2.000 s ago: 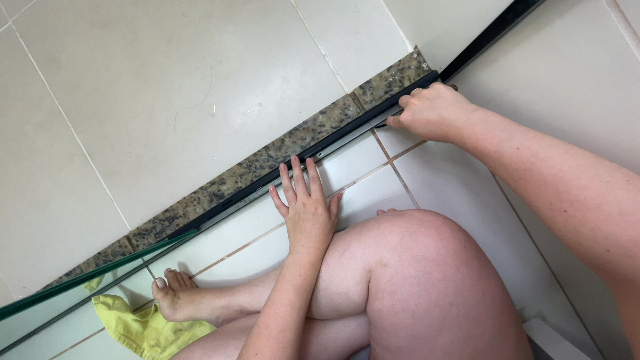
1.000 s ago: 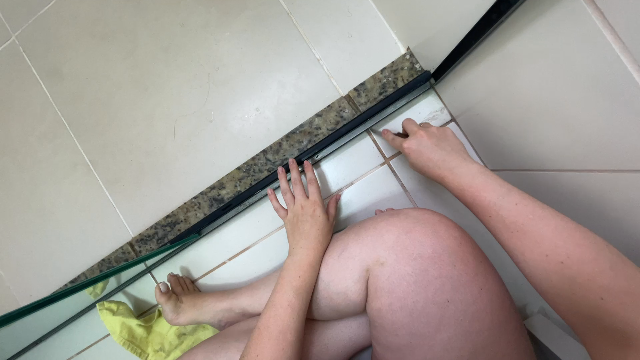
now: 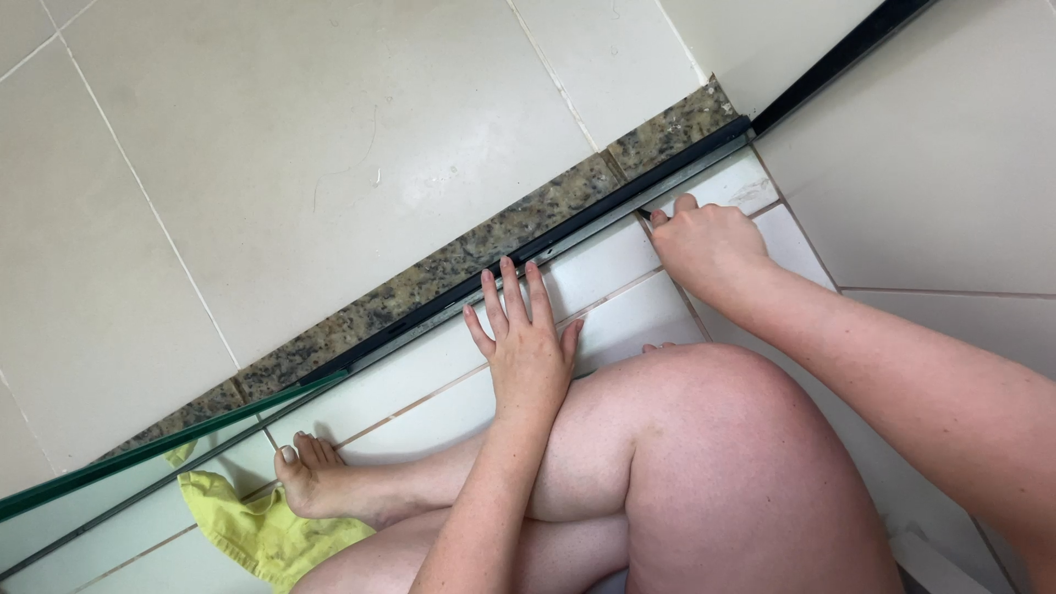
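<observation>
My left hand (image 3: 528,346) lies with fingers spread and holds nothing; its fingertips touch the black and grey metal track (image 3: 577,231) that runs along a speckled granite sill (image 3: 495,239). Farther right, my right hand (image 3: 709,243) is curled over a thin dark tool (image 3: 644,214), whose tip shows beside the track at a tile joint. The rest of that tool is hidden under my fingers, so its kind cannot be told.
A green-edged glass panel (image 3: 173,444) crosses the lower left. A yellow-green cloth (image 3: 272,528) lies by my bare foot (image 3: 313,478). My bent knee is close below my hands. A black upright profile (image 3: 833,70) meets the track at the right-hand tiled wall.
My right hand has come away from the corner end of the track, down and left along it. The left hand has stayed on the track.
</observation>
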